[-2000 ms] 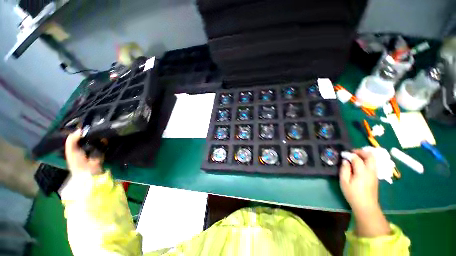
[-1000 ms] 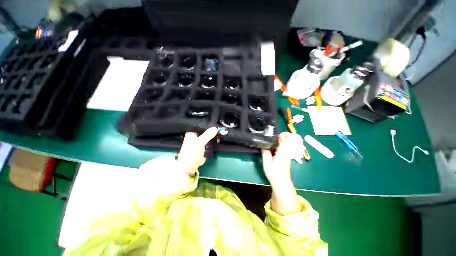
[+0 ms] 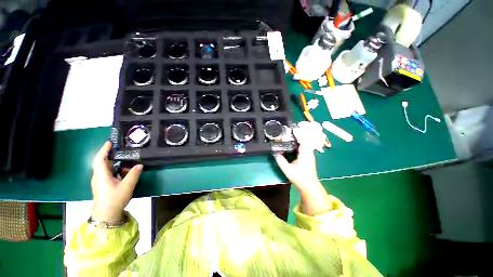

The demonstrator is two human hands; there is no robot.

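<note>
A black foam compartment tray (image 3: 202,153) lies in front of me with round black watch bodies (image 3: 210,131) in most pockets. The front left watch body (image 3: 138,135) shows a lit white square. The tray's right upper part has a few pockets without a round unit. A white label (image 3: 275,45) is on its upper right corner. My left hand (image 3: 112,181) grips the tray's front left corner. My right hand (image 3: 300,165) grips its front right corner, beside a crumpled white wipe (image 3: 310,133).
White paper (image 3: 89,93) lies left of the tray, with more black trays (image 3: 32,108) beyond. At right are two bottles (image 3: 314,58) (image 3: 351,62), orange-handled tools (image 3: 306,107), a pale pad (image 3: 343,101), a white stick (image 3: 337,131), a blue-ended tool (image 3: 365,123), a dark box (image 3: 390,73) and a white cable (image 3: 419,120).
A different tray, raised at the left earlier, now lies in front over the place of the first one. My left hand has moved from the tray's front middle to its left corner.
</note>
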